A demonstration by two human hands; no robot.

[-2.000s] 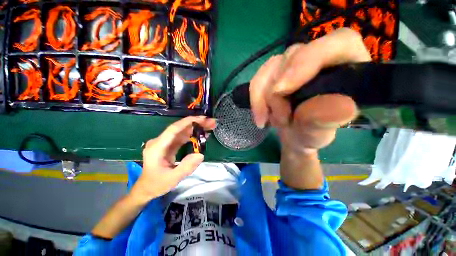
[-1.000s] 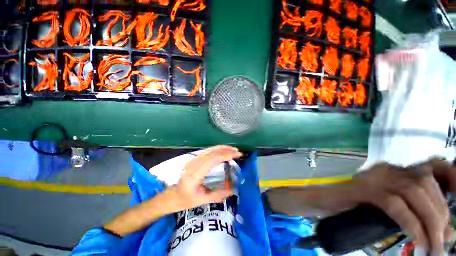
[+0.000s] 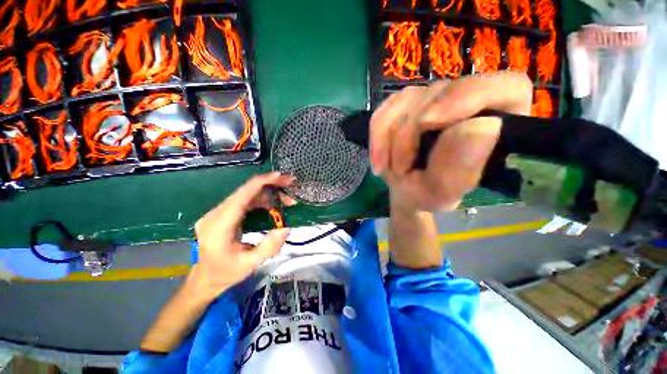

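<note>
My left hand (image 3: 238, 237) holds a small dark part with orange wires (image 3: 276, 210) between thumb and fingers, above the bench's front edge. My right hand (image 3: 439, 139) grips a black electric screwdriver (image 3: 578, 146) lying sideways, its front end pointing left over the disc. A round grey disc with many small holes (image 3: 320, 155) lies flat on the green bench, between the two hands and just behind them. The driver's tip and any screws are too small or blurred to tell.
Black trays with orange wires stand at left (image 3: 261, 139) and back right (image 3: 371, 73). A black loop (image 3: 45, 241) with a metal clip (image 3: 95, 261) hangs at the front edge. White plastic bags (image 3: 622, 88) are at right. Cardboard boxes (image 3: 567, 296) lie beyond the yellow floor line.
My right hand with the driver has come from the lower right up beside the disc. My left hand has moved left and up with the small part. The view has shifted.
</note>
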